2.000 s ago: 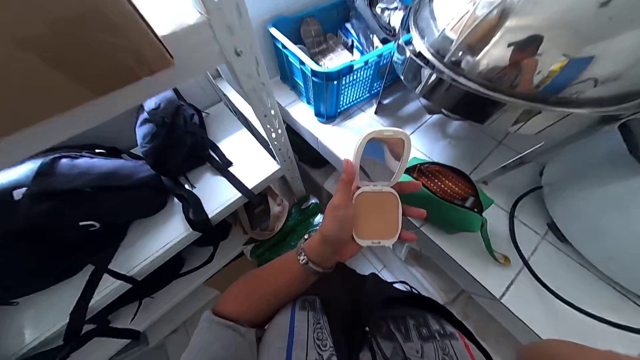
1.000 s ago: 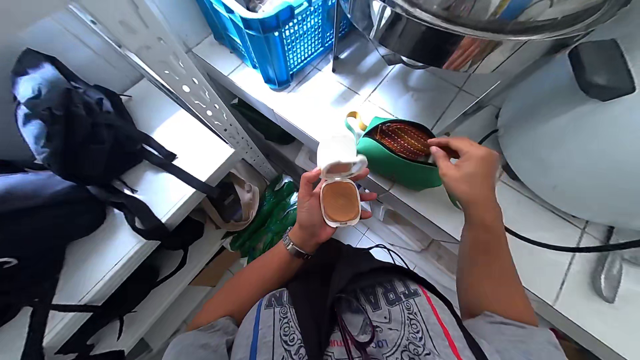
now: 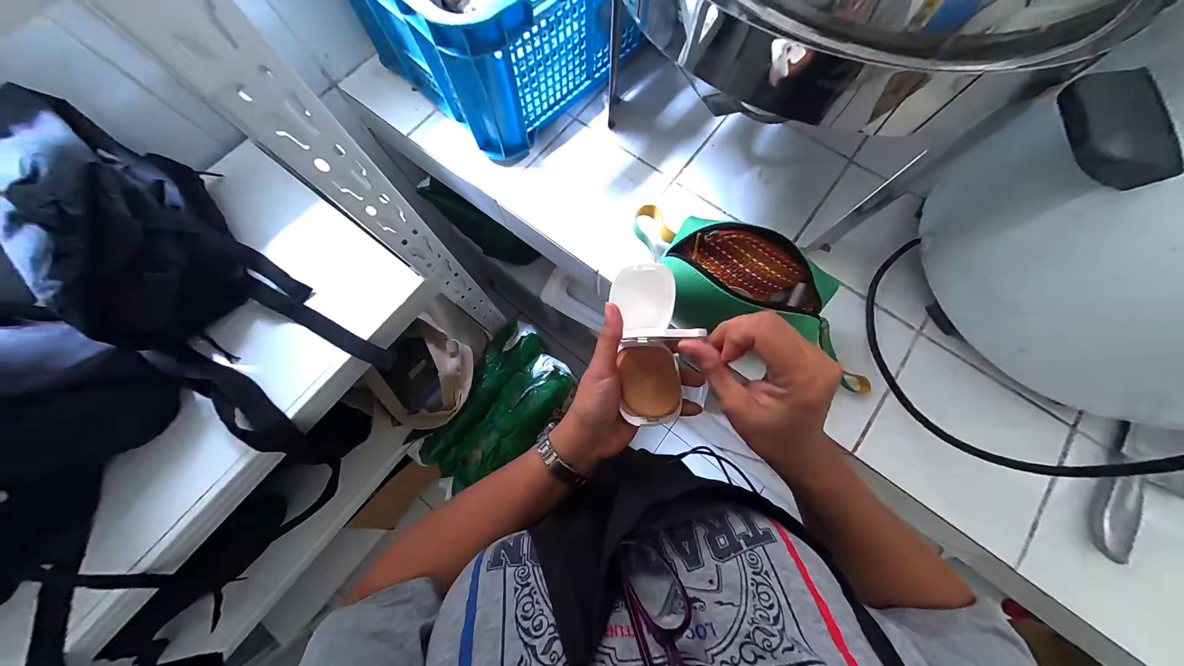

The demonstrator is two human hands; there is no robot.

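Observation:
In the head view, my left hand holds an open powder compact from below and the side, its tan pressed powder facing up. Its white lid stands raised. My right hand pinches the edge of a thin white piece at the compact's hinge side; whether this is a part of the case or separate I cannot tell. Just beyond the hands, a green zip pouch lies unzipped on the white tiled counter, its patterned orange-brown lining showing.
A blue plastic crate and a large shiny metal pot are at the back. To the right are a grey rounded vessel, a black cable and a metal utensil. Dark backpacks sit on the left shelf.
My right hand, at the pouch's opening one second ago, is now at the compact in my left hand. Two seconds ago the lid's mirror faced me; now its white outside shows.

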